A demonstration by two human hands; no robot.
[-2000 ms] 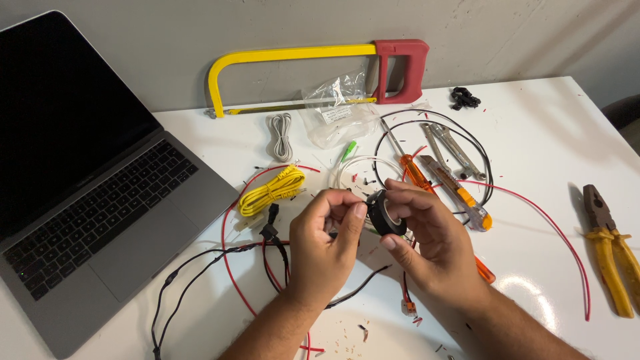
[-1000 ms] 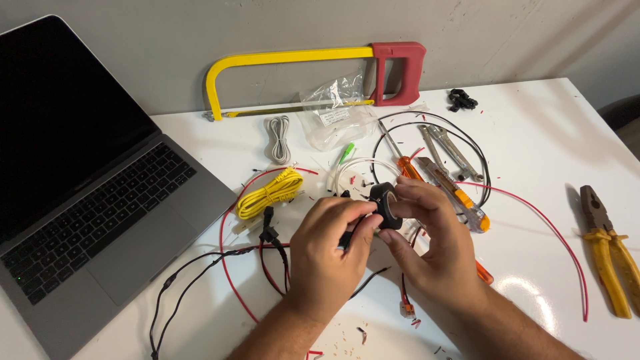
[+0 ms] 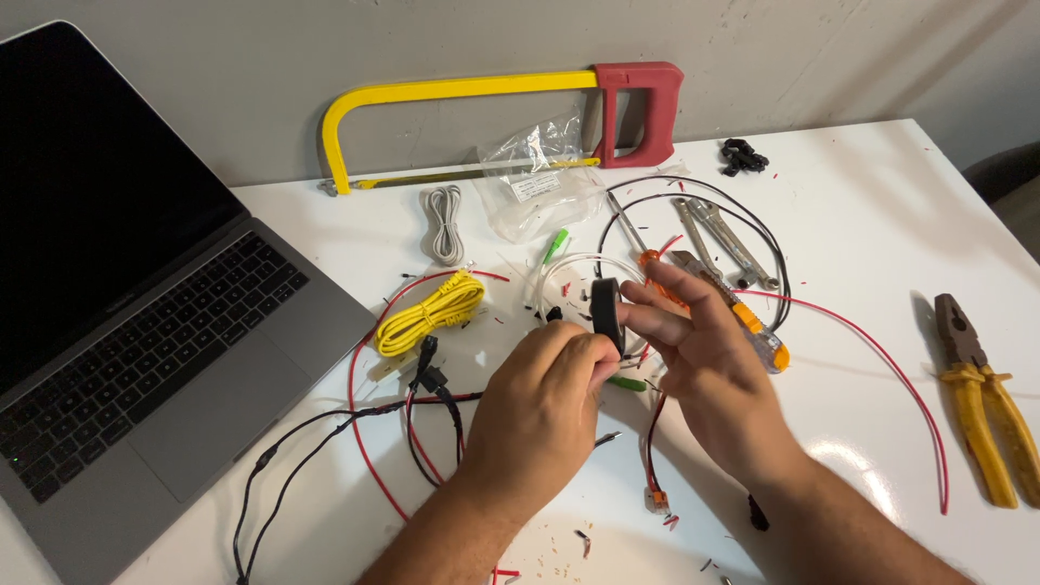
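A roll of black tape (image 3: 605, 313) is between my two hands, above the middle of the white table. My left hand (image 3: 540, 398) is closed, its thumb and forefinger pinching at the roll's lower edge; what else lies in that fist is hidden. My right hand (image 3: 707, 357) has its fingers spread, with fingertips at or inside the roll's right side. Below my left hand run black and red cables (image 3: 382, 410) with a black connector (image 3: 433, 379). A red and black wire with an orange-clear connector (image 3: 658, 500) lies under my right hand.
A laptop (image 3: 236, 382) stands left. A yellow and red hacksaw (image 3: 463, 87) leans on the wall behind a plastic bag (image 3: 540, 195). Yellow cable (image 3: 431, 313), grey cable (image 3: 444, 223), wrenches (image 3: 731, 240), a utility knife (image 3: 751, 321), a screwdriver (image 3: 626, 219) and pliers (image 3: 971, 390) lie around.
The tape roll has turned from tilted to nearly edge-on. The fingers of my right hand have spread from around it, and my left hand has closed more at its lower edge.
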